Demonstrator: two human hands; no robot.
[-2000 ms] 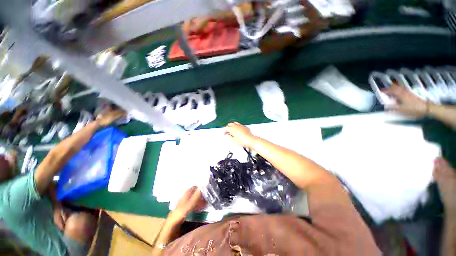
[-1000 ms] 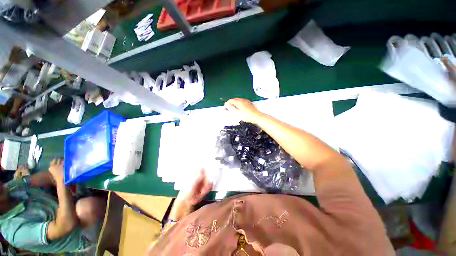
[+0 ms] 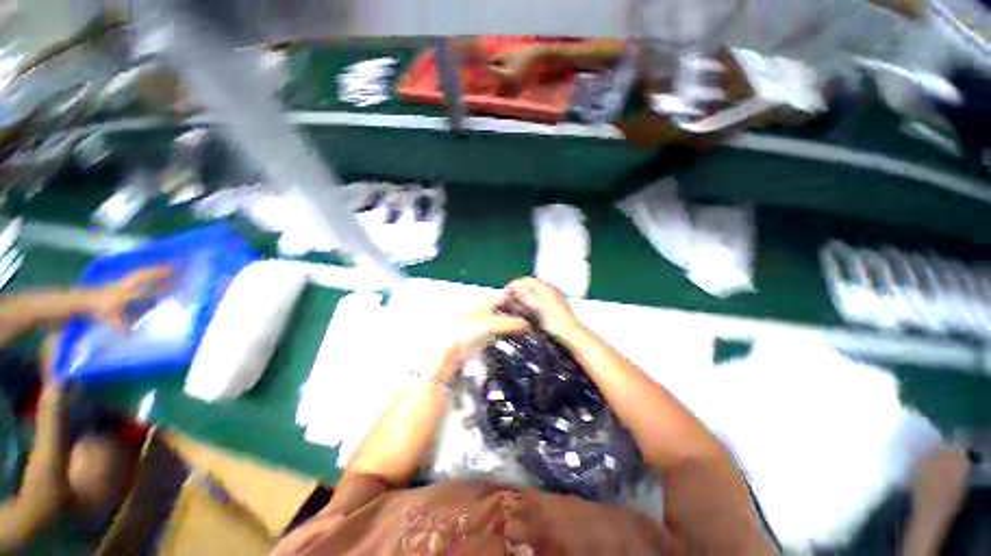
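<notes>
A heap of small black cables [image 3: 543,396] with pale plug ends lies in a shiny clear bag close to my body. My left hand [image 3: 486,326] and my right hand [image 3: 540,302] meet just beyond the heap, over the white board [image 3: 435,310]. Their fingers are bent close together. A dark bit shows between them, but blur hides whether either hand grips it. White foam-wrapped products [image 3: 562,248] lie on the green belt ahead.
Blue bin [image 3: 201,285] and white block [image 3: 245,331] at left, with another person's arm over the bin. White foam sheets [image 3: 810,434] at right, another person's hand beside them. White looped products [image 3: 902,285] at right on the belt. Red tray [image 3: 532,92] across the belt. Open carton [image 3: 234,483] lower left.
My left hand has moved up from the near edge of the board to meet my right hand. The neighbour's arm now reaches into the blue bin. More foam pieces lie together on the belt at right.
</notes>
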